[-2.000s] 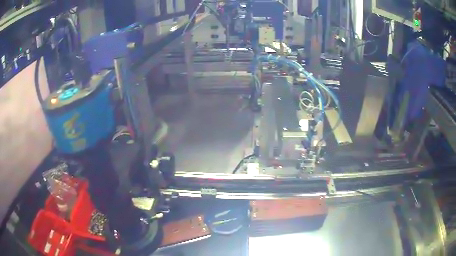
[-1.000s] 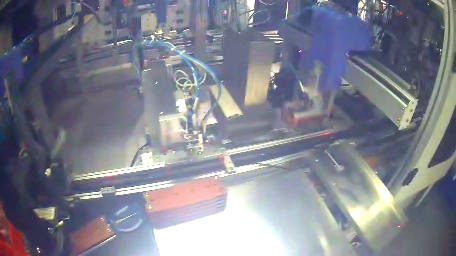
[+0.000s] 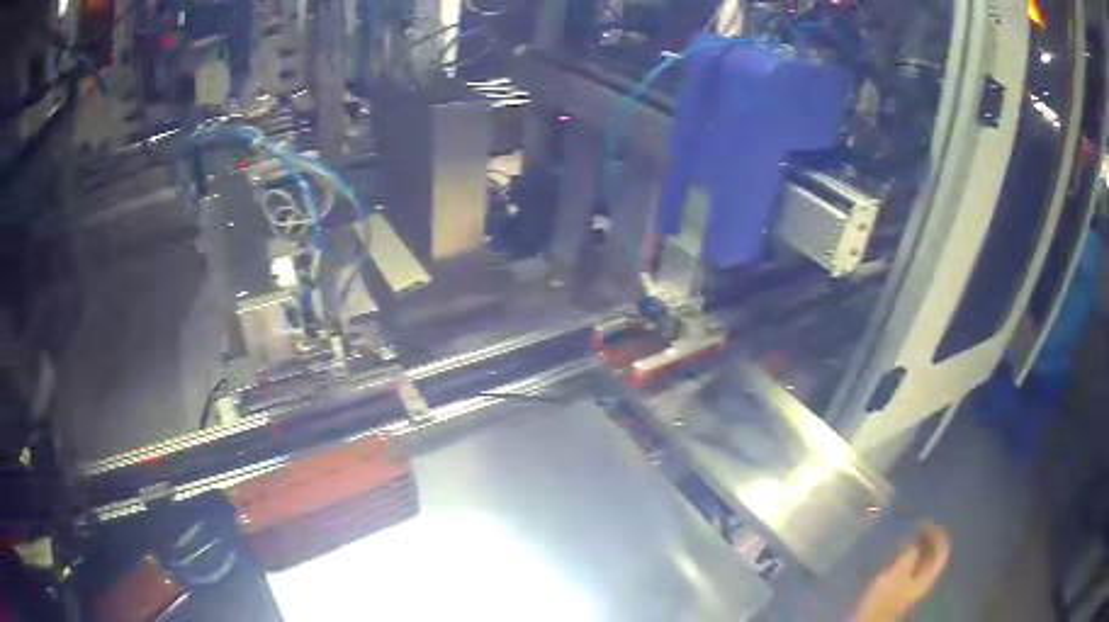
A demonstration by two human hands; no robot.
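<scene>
My right hand (image 3: pixel 906 577) is at the bottom right, cut off by the lower edge, beside the shiny metal chute (image 3: pixel 778 474). It is blurred; no held thing shows, and its finger pose is unclear. My left hand is out of the picture. A stack of several reddish-brown carrier plates (image 3: pixel 328 492) lies on the bench at lower left, in front of the rail. Another carrier plate (image 3: pixel 657 352) is under the blue machine unit (image 3: pixel 742 146), near the chute's upper end.
The conveyor rail (image 3: pixel 487 365) runs behind the bench. A glaring white work surface (image 3: pixel 438 571) is beside the stack. A dark round object (image 3: pixel 201 553) sits left of it. Blue air lines (image 3: pixel 304 170) curve behind the rail. A pale machine frame (image 3: pixel 936 255) stands at right. A person's blue clothing (image 3: pixel 1058 328) shows beyond it.
The view has swung right; the microscope and red bins have left the picture. The blue unit has moved forward with a carrier beneath it. My right hand has appeared at bottom right.
</scene>
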